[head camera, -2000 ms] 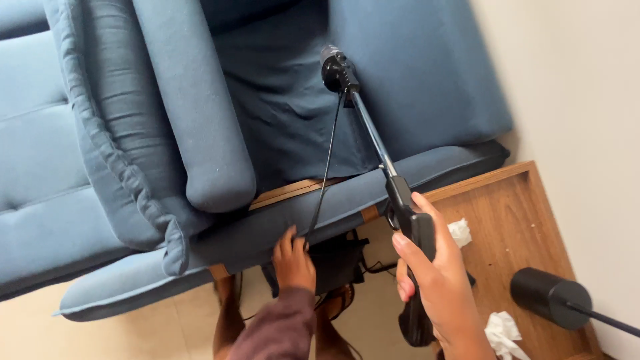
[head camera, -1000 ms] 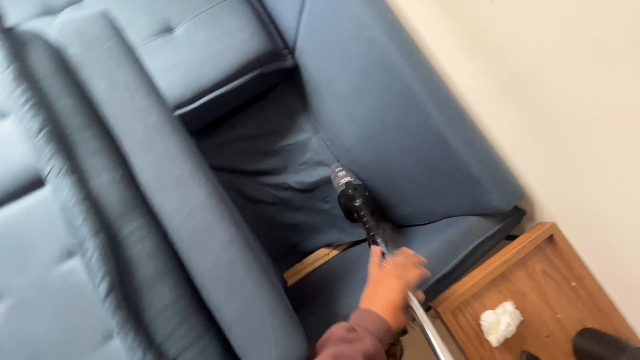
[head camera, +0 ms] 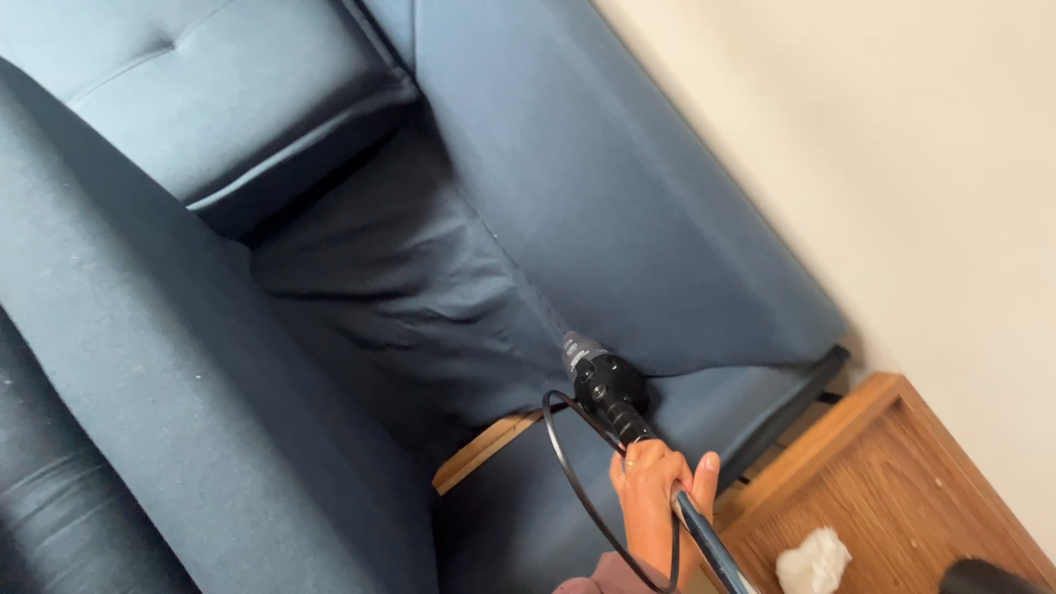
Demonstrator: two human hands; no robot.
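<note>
My left hand [head camera: 660, 487], with a ring and a maroon sleeve, grips the metal tube [head camera: 709, 540] of what looks like a corded stick vacuum, just behind its black head [head camera: 610, 384]. The head's translucent nozzle [head camera: 580, 351] points into the seam between the blue sofa's side panel [head camera: 577, 190] and the dark fabric base [head camera: 412, 272]. A black cord [head camera: 569, 470] loops to the left of the hand. The tube runs out at the bottom edge, and its handle is hidden. My right hand is not in view.
A tufted seat cushion [head camera: 198, 91] lies at upper left, and a long blue upholstered piece [head camera: 190, 355] rises at left. A wooden strip [head camera: 487, 450] borders the base. At lower right, a wooden table [head camera: 891, 487] holds crumpled white tissue [head camera: 814, 563] and a dark object [head camera: 982, 576]. The wall is at right.
My left hand, near the sofa's front edge and off the tube two seconds ago, now holds the tube near the head. My right hand has left the view. The view has moved closer to the sofa.
</note>
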